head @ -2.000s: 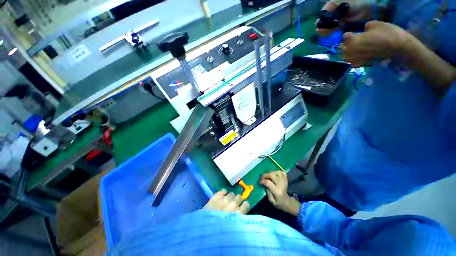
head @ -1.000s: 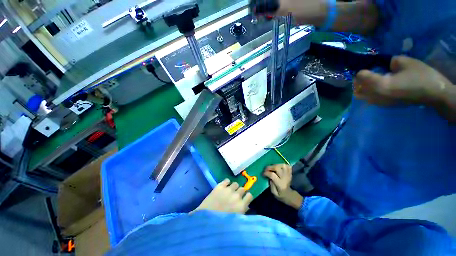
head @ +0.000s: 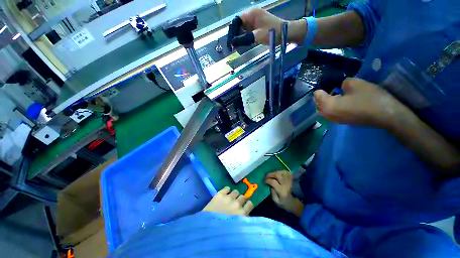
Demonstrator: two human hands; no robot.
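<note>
The white-grey machine stands on the green-matted bench, with a black clamp knob and two upright guide rods. A metal discharge chute slopes from it into the blue bin. My left hand rests at the bench edge, fingers slightly apart, beside an orange-handled tool; its fingertips are close to the handle, and contact is unclear. My right hand rests at the edge right of the tool, fingers loosely bent; nothing shows in it.
Another person in a blue smock stands close on the right. That person's one hand, with black fingertip covers, is above the machine; the other is near the black component tray. A cardboard carton stands left of the bin.
The other person's upper hand has moved left and down over the machine panel. Their lower hand has moved left, towards the machine's right end. My hands stay at the bench edge.
</note>
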